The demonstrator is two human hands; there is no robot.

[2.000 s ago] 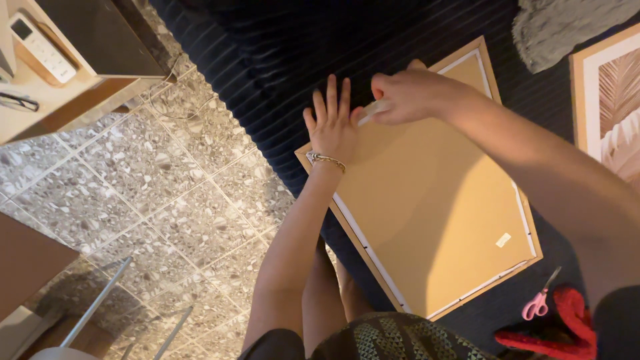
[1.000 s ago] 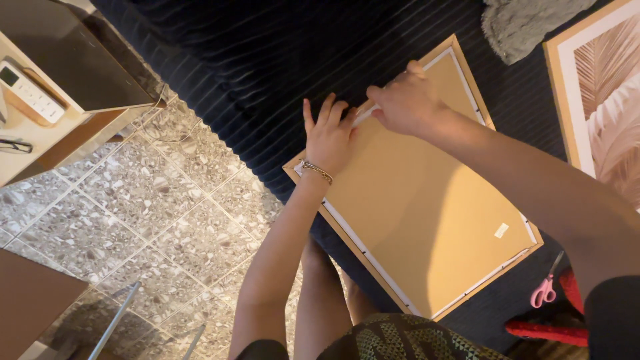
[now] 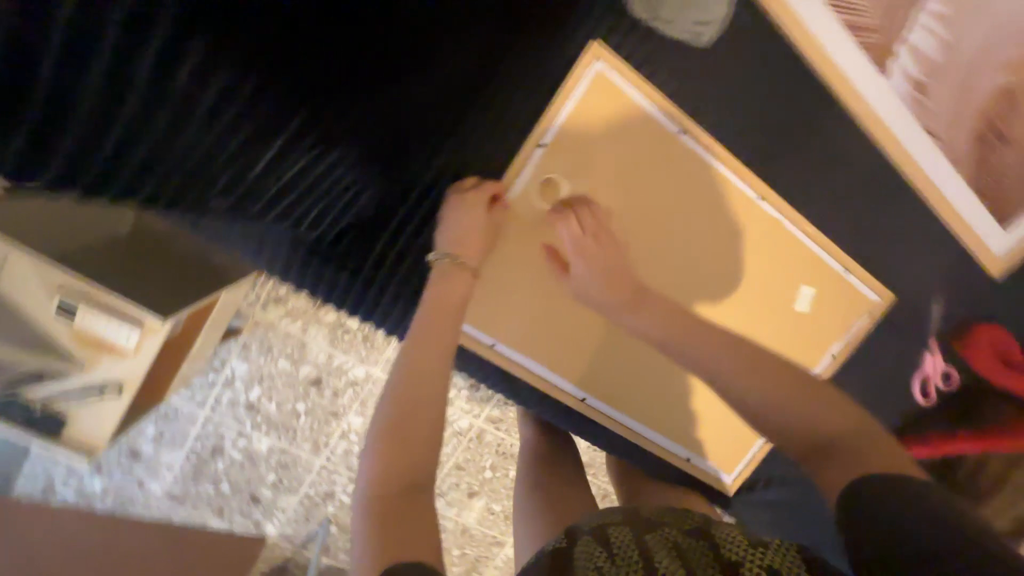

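A wood-edged picture frame (image 3: 656, 232) lies face down on a dark ribbed cover, its brown backing board up, with small dark tabs along the edges. My left hand (image 3: 470, 220), with a bracelet at the wrist, is at the frame's left edge, fingers curled; whether it grips the edge is unclear. My right hand (image 3: 588, 248) is over the backing, fingers bent, beside a small pale ring (image 3: 552, 190), likely a roll of tape, lying on or just above the board. The view is blurred.
Pink-handled scissors (image 3: 934, 374) and a red cloth item (image 3: 992, 356) are at the right. A second framed picture (image 3: 888, 124) lies upper right, near a grey fluffy item (image 3: 688, 16). A shelf unit (image 3: 192, 336) with a remote control (image 3: 100, 324) stands left.
My right hand has come away from the frame's edge onto the backing board. The pale ring now shows beside it. My left hand has curled its fingers, which were spread before. The view has shifted.
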